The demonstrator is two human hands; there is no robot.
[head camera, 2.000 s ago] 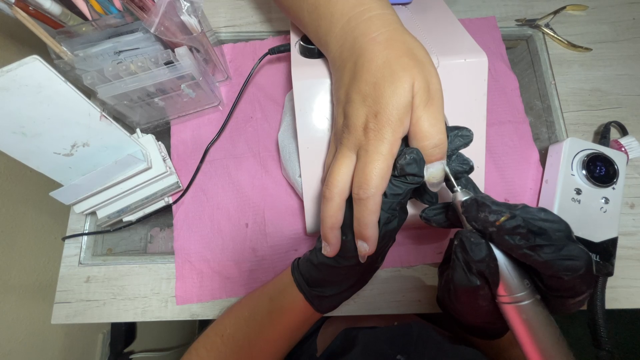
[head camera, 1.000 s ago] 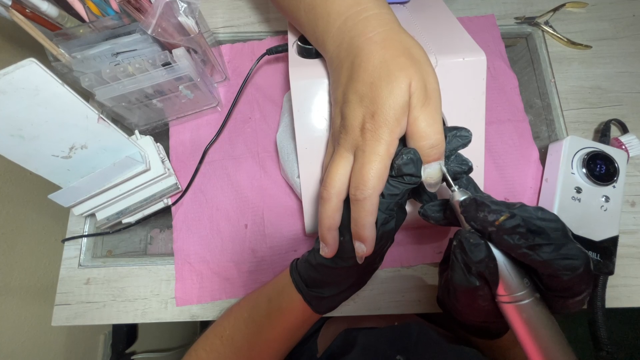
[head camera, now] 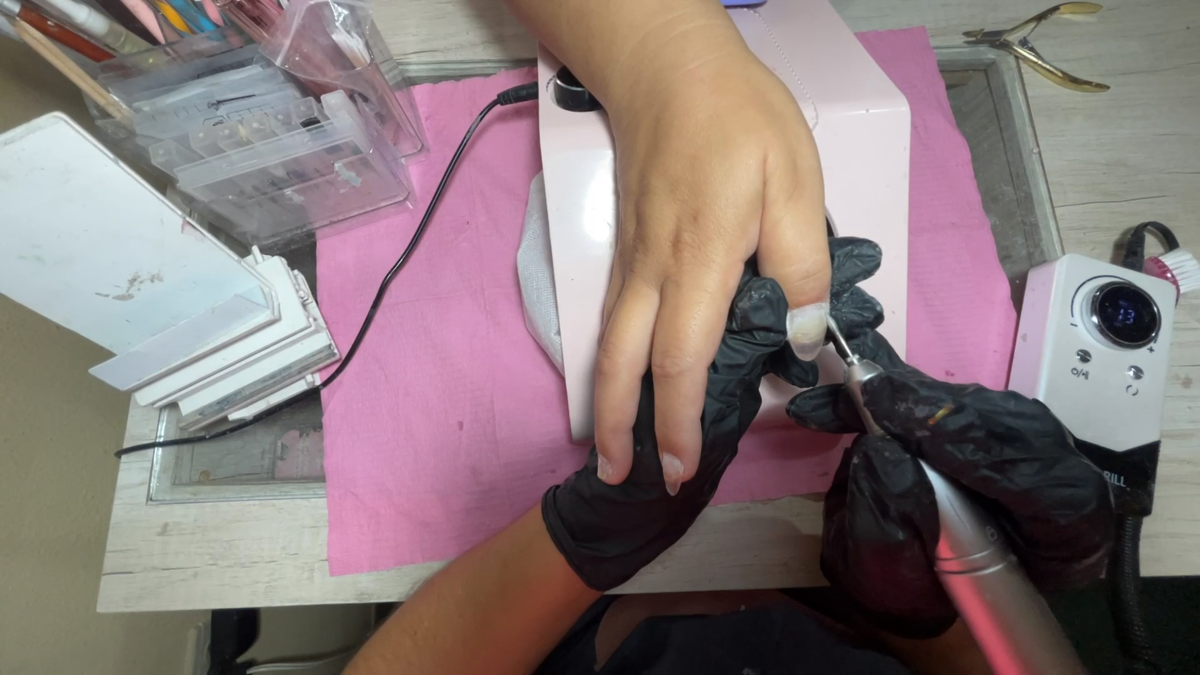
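Note:
My left hand [head camera: 694, 450], in a black glove, is under another person's hand [head camera: 703, 206] and grips one of its fingers beside the nail; part of my grip is hidden. That finger's nail [head camera: 806, 330] has a whitish coating. My right hand [head camera: 975, 487], also gloved in black, is closed around a silver electric nail drill handpiece [head camera: 970, 544]. The drill's thin metal bit [head camera: 839, 339] is at the nail's right edge. Beneath the other person's hand stands a pale pink nail dust collector [head camera: 867, 150].
A pink towel [head camera: 422, 469] lies under the dust collector. At right stand the drill's control box [head camera: 1092, 347] and, farther back, gold cuticle nippers [head camera: 1031, 56]. White stacked holders [head camera: 253, 347], a clear plastic organizer [head camera: 300, 178] and a black cable [head camera: 394, 272] are at left.

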